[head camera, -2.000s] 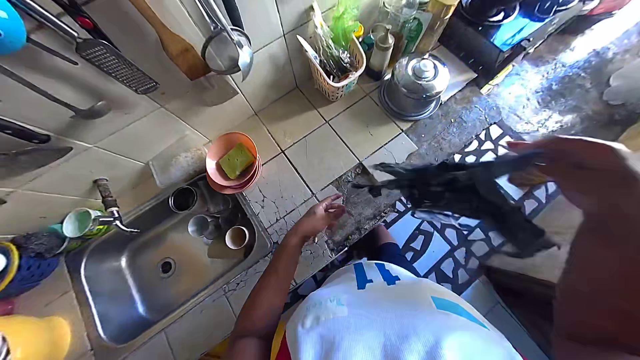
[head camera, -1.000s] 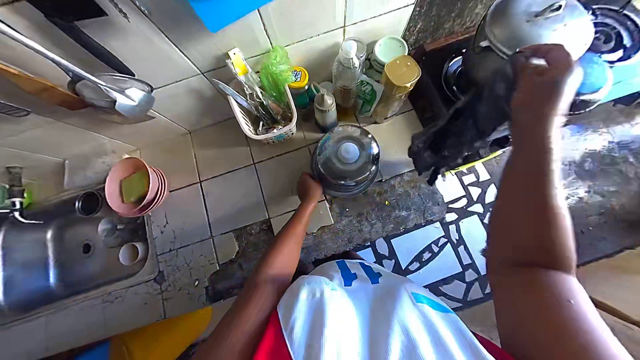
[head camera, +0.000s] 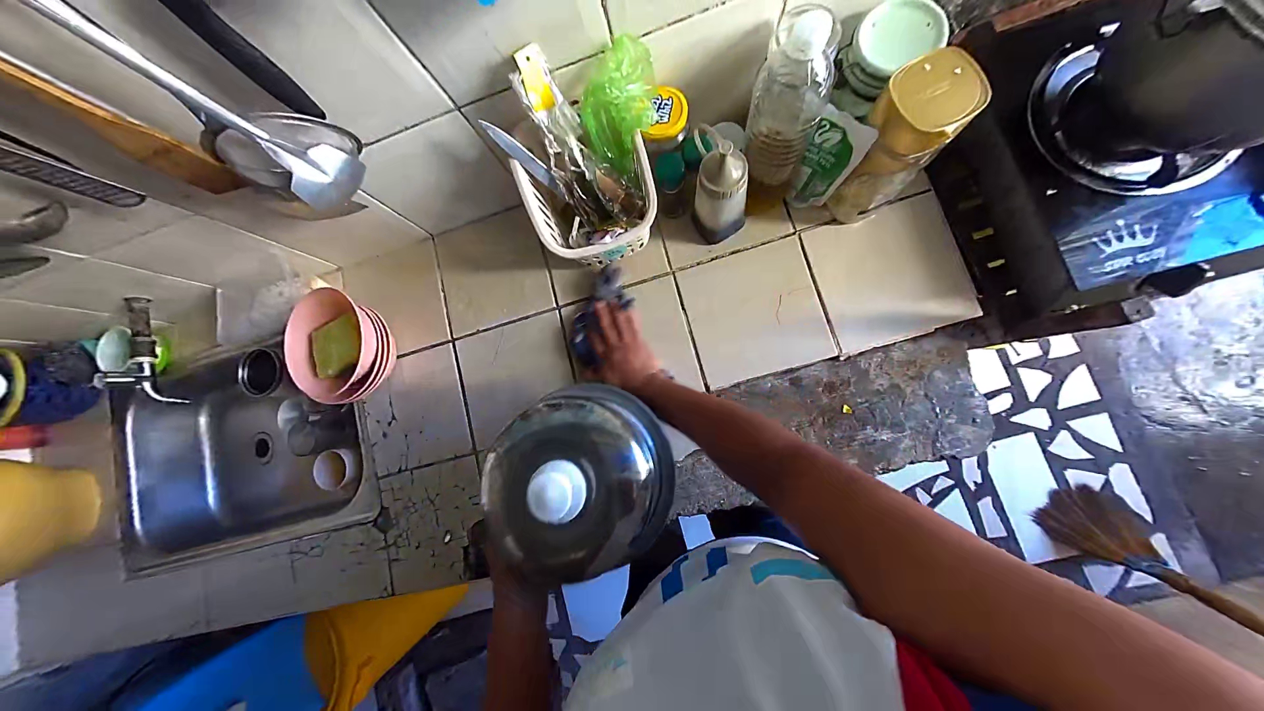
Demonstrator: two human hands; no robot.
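My left hand [head camera: 518,578] holds a metal pot with a glass lid [head camera: 578,484] by its near left side, over the counter's front edge; the pot hides most of the fingers. With its fingers spread, my right hand [head camera: 622,346] presses a dark cloth [head camera: 590,336] onto the tiled counter [head camera: 760,306]. Just beyond that hand stands a white plastic basket [head camera: 647,212] with a knife, utensils and a green plastic bag [head camera: 617,94].
Bottles and jars, among them a sauce bottle [head camera: 720,193], stand along the wall. At right is a gas stove [head camera: 1086,247]. Pink bowls [head camera: 380,355] holding a sponge [head camera: 336,346] sit beside the steel sink [head camera: 247,474]. A broom [head camera: 1101,528] lies low at right.
My left hand has lifted the lidded pot off the tiles and brought it toward my body. My right hand has brought the dark cloth from near the stove down onto the counter by the basket.
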